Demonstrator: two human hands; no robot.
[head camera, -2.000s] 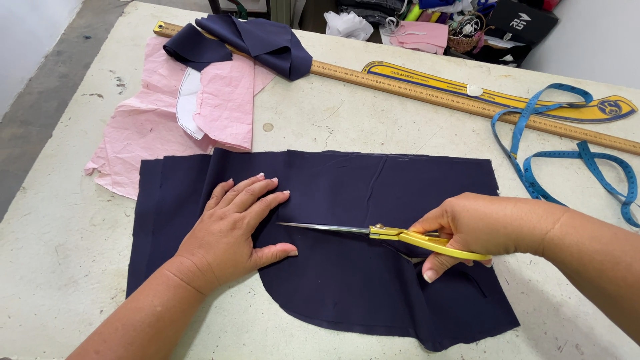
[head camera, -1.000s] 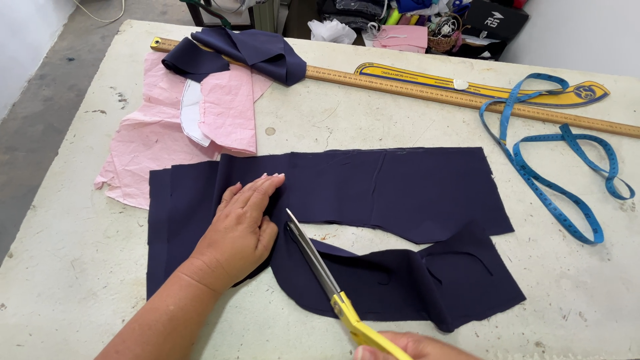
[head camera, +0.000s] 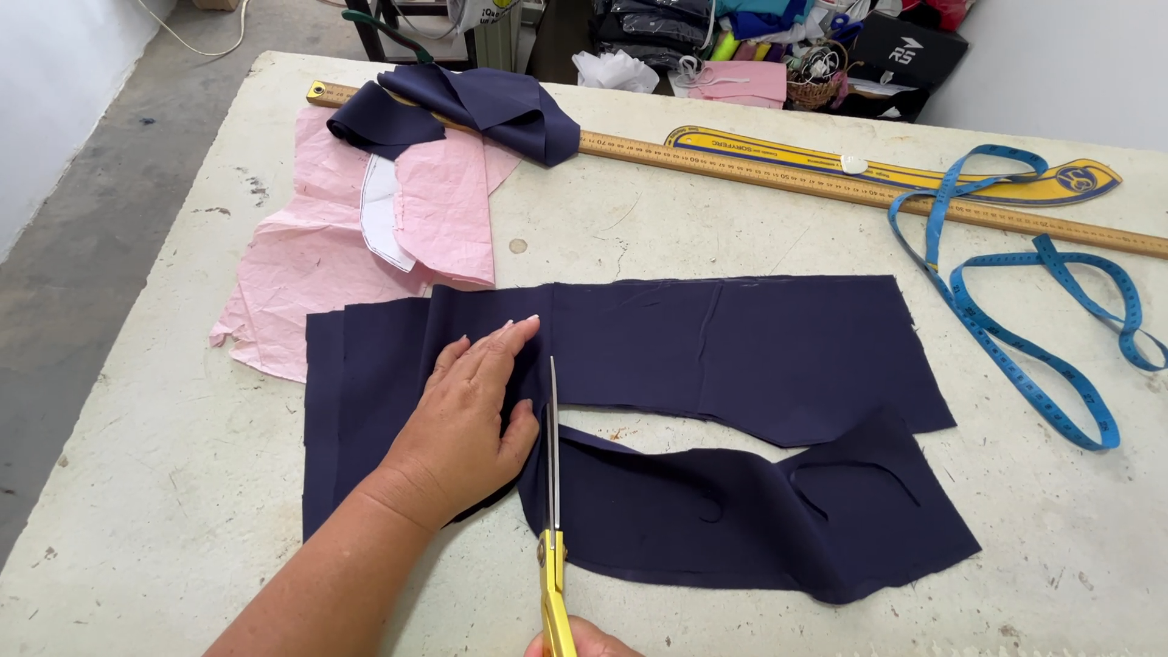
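Navy fabric (head camera: 630, 338) lies in layers across the table, with a long gap between its upper part and a lower, curved piece (head camera: 675, 520). My left hand (head camera: 474, 411) rests flat on the fabric left of the gap, fingers slightly apart, holding nothing. At the bottom edge of the view, my right hand (head camera: 589, 639) grips yellow-handled fabric scissors (head camera: 554, 584), mostly out of frame. The scissor blades point away from me, close together, their tips over the navy fabric just right of my left fingers. A fold hides part of the lower piece.
Pink paper (head camera: 301, 237) with a white pattern piece (head camera: 381, 219) lies at the upper left, under rolled navy fabric (head camera: 493, 100). A wooden ruler (head camera: 748, 173), a yellow curved ruler (head camera: 1004, 187), white chalk (head camera: 853, 164) and a blue tape measure (head camera: 1040, 365) lie beyond and right.
The scissors have swung from pointing left to pointing away from me, and my right hand has moved down. The lower navy piece has shifted down, opening a gap in the fabric.
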